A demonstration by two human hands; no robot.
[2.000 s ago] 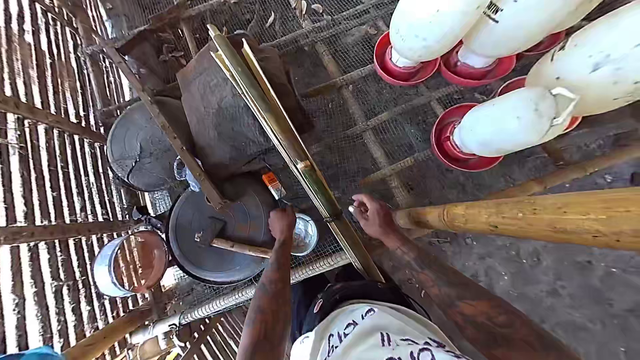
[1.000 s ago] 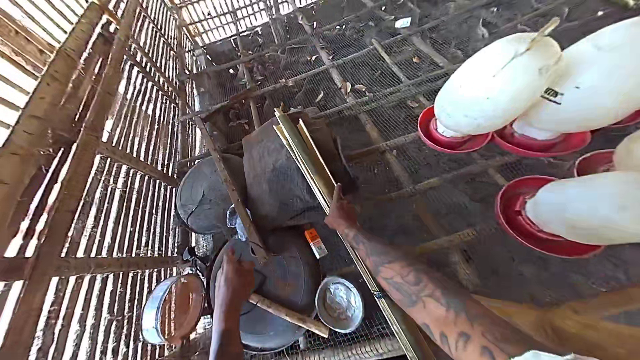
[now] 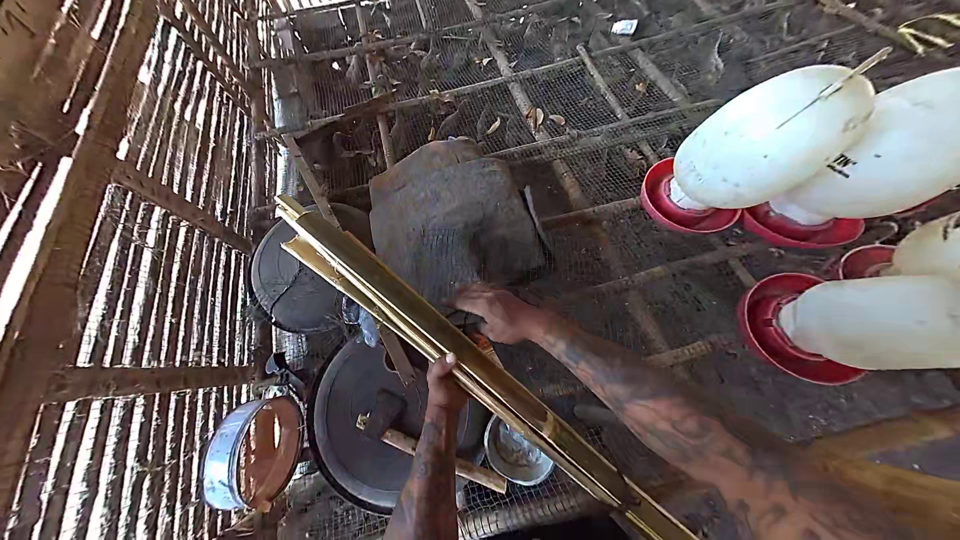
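Long split bamboo strips (image 3: 420,315) run diagonally from the upper left to the bottom. My left hand (image 3: 444,381) grips them around the middle. My right hand (image 3: 499,311) is just above the strips, blurred, beside a dark sack-like sheet (image 3: 450,217); a dark thing is by its fingers, and whether it holds it I cannot tell. An orange-labelled item (image 3: 487,349) is partly hidden between hand and bamboo. Below and left of the bamboo, a hammer or hatchet with a wooden handle (image 3: 442,461) lies on a round dark lid (image 3: 352,435). A small metal bowl (image 3: 519,454) sits beside it.
White poultry drinkers (image 3: 772,139) with red bases (image 3: 787,330) stand at the right. A slatted wall (image 3: 172,300) rises on the left, with a metal pan (image 3: 225,457) near it. Another round lid (image 3: 292,277) lies behind. Wire mesh over poles (image 3: 525,97) forms the floor.
My left hand has left the hammer or hatchet area and now grips the bamboo. The strips' far end has swung left. My right hand is off the bamboo, near the dark sheet.
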